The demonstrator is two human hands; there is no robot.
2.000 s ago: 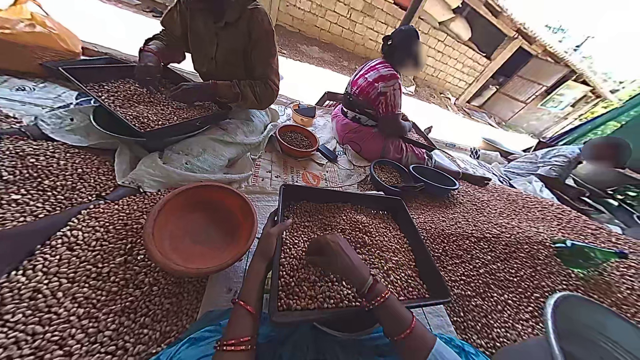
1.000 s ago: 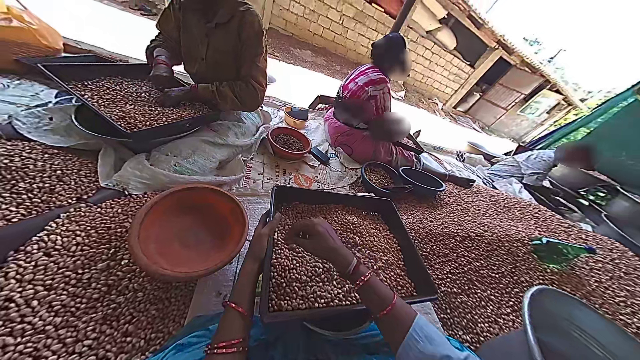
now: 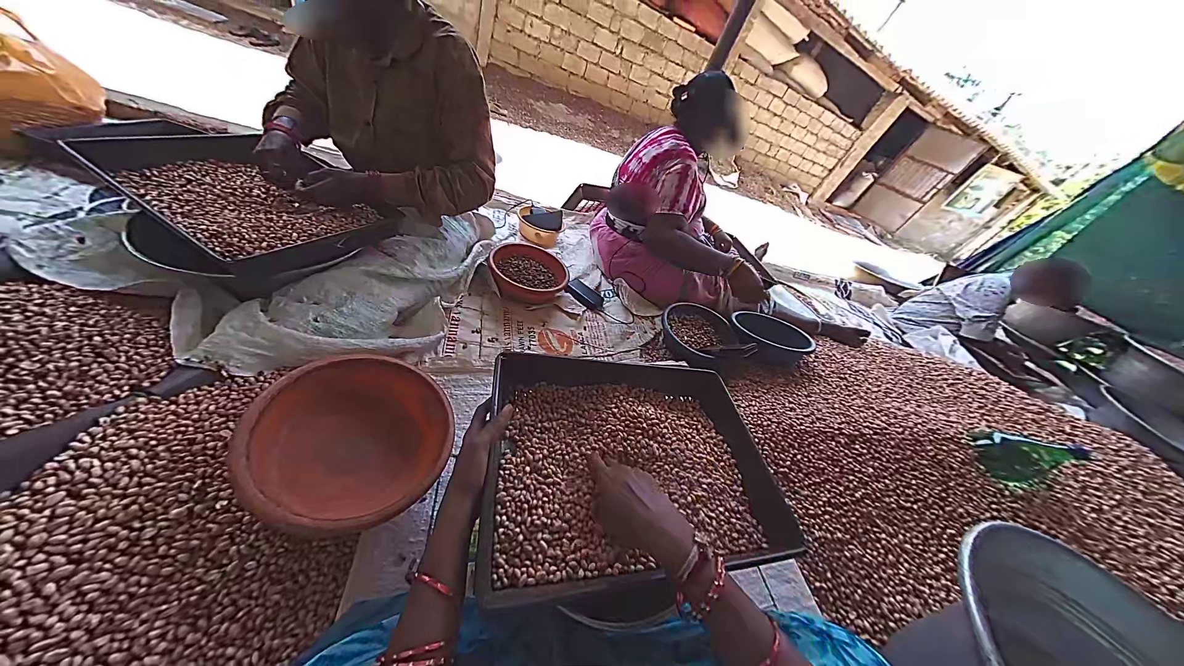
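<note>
A black rectangular plastic tray (image 3: pixel 772 518) filled with brown nuts or seeds (image 3: pixel 555 462) lies before me, over a round vessel that is mostly hidden. My left hand (image 3: pixel 481 449) grips the tray's left rim, thumb on the inner side. Inside the tray, my right hand (image 3: pixel 638 509) has its fingertips down among the nuts; whether any are pinched cannot be seen. Left of the tray rests a reddish-brown bowl (image 3: pixel 340 444) with nothing in it.
Spread nuts (image 3: pixel 925 444) cover the ground on both sides. A metal basin (image 3: pixel 1064 592) is at right, a green bottle (image 3: pixel 1027 458) beyond. Farther off sit a person (image 3: pixel 398 111) with another tray (image 3: pixel 102 153), a person in pink (image 3: pixel 661 203), and bowls (image 3: pixel 775 338).
My right hand, raised over the tray one second ago, is now lower, its fingertips in the nuts. The left hand stays on the rim.
</note>
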